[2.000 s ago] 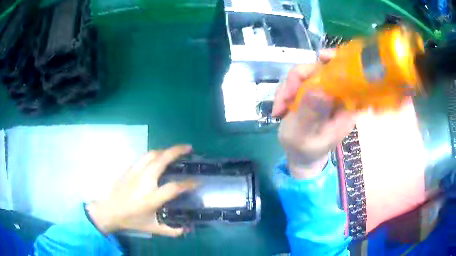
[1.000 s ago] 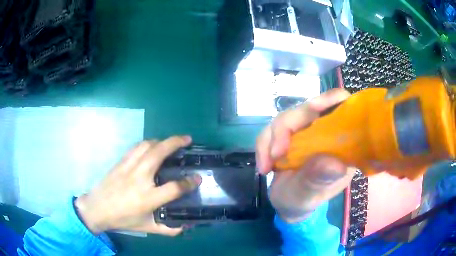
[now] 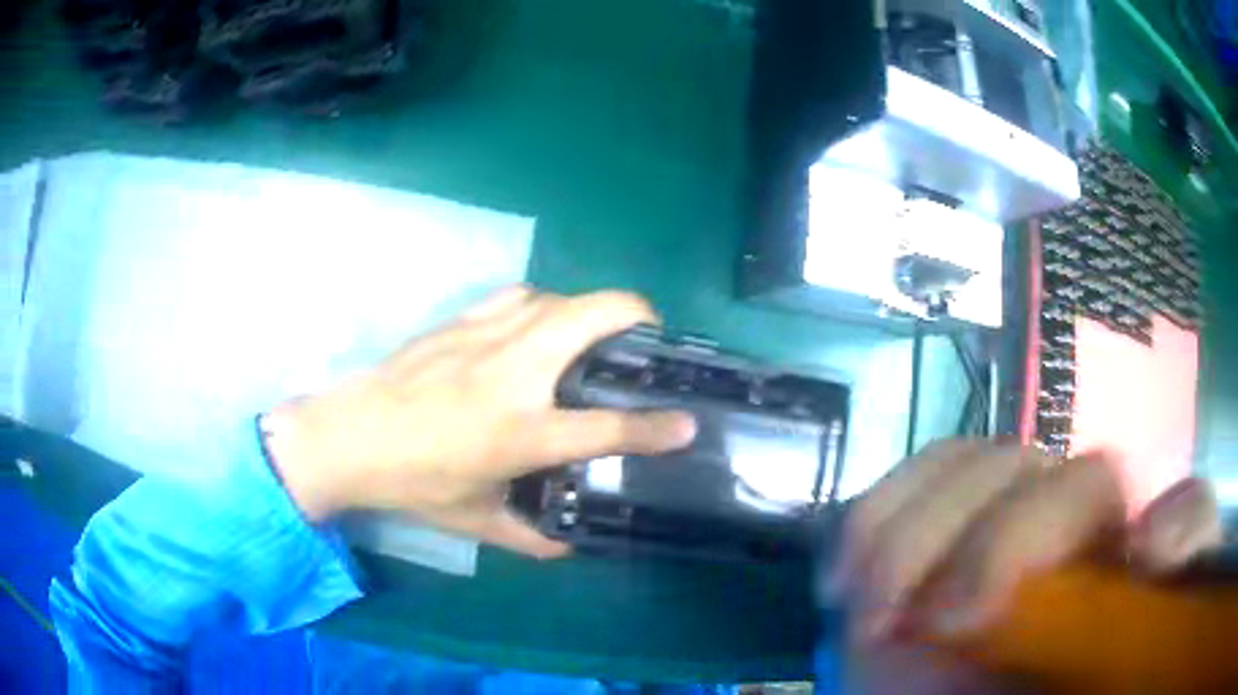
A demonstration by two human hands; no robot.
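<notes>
A black device housing (image 3: 733, 394) with a shiny dark panel lies tilted on the green mat in front of me. My left hand (image 3: 475, 414) grips its left end, thumb on the panel and fingers at the edges. My right hand (image 3: 1005, 543) is blurred at the lower right, just beyond the housing's right end. It is closed around the orange electric screwdriver (image 3: 1127, 625), which runs out past the right edge. The screwdriver's tip is hidden, and I cannot tell whether it touches the housing.
A white and black screw feeder (image 3: 950, 129) stands at the upper right, with thin dark cables below it. A red-pink tray (image 3: 1140, 394) with rows of small parts is at the right. A white sheet (image 3: 258, 285) lies left. Stacked black housings (image 3: 258, 48) are at the top left.
My right hand and the screwdriver have moved lower and to the right in view. The housing, still under my left hand, now sits tilted and further right. The view has shifted too.
</notes>
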